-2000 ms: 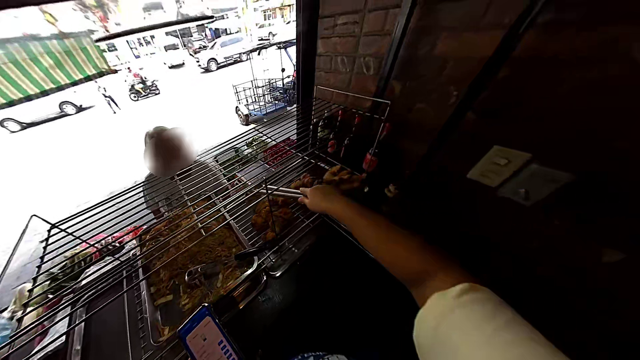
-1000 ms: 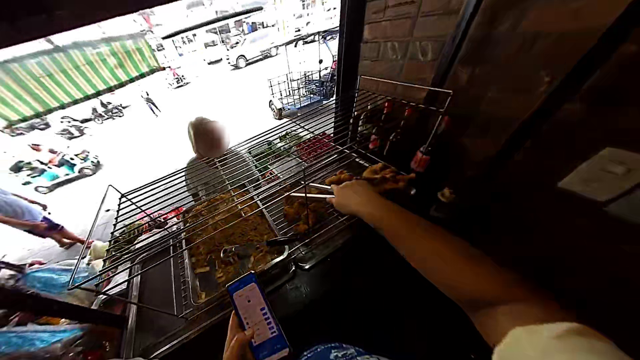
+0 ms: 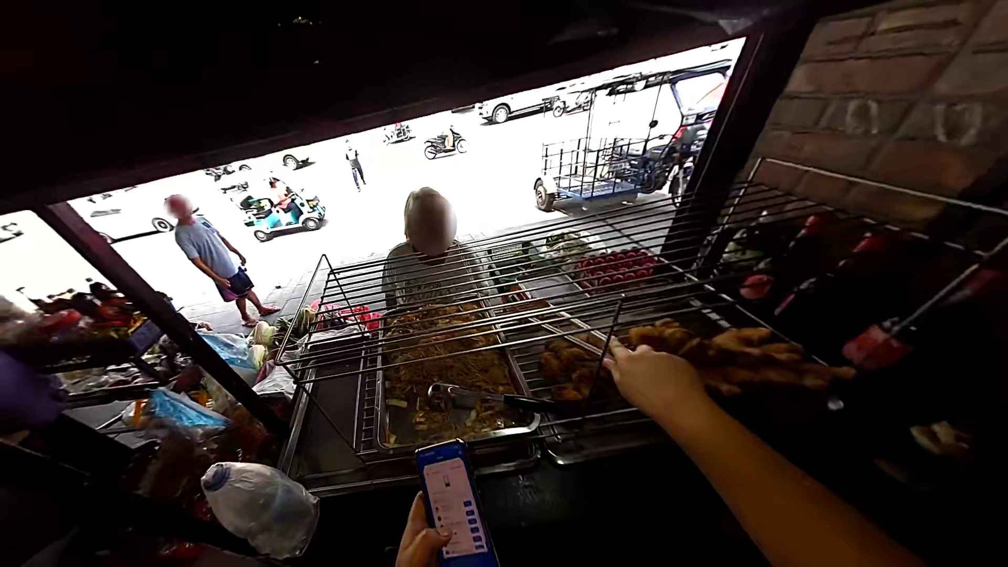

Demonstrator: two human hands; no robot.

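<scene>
My left hand [image 3: 424, 539] holds a blue-cased smartphone [image 3: 457, 504] upright at the bottom centre, its screen lit. My right hand [image 3: 655, 379] reaches under the wire rack and grips the near end of metal tongs [image 3: 579, 335], which point away to the left. Below and beside it lie browned fried pieces [image 3: 567, 364], with more of them [image 3: 748, 350] heaped to the right. Left of these, a metal tray [image 3: 504, 431] holds noodle-like food [image 3: 449, 354]. A serving utensil with a dark handle [image 3: 520, 400] rests across that tray.
The wire rack [image 3: 472, 319] spans the trays. A person [image 3: 429, 252] stands behind it, facing the counter. At the left are a dark post [image 3: 165, 315] and a full clear plastic bag [image 3: 261, 508]. Red items in a tray [image 3: 618, 268] sit farther back; a brick wall [image 3: 890, 102] rises at right.
The view has swung left. The phone in my left hand shows lower in the frame, with the thumb over its screen. My right hand still holds the tongs over the fried pieces.
</scene>
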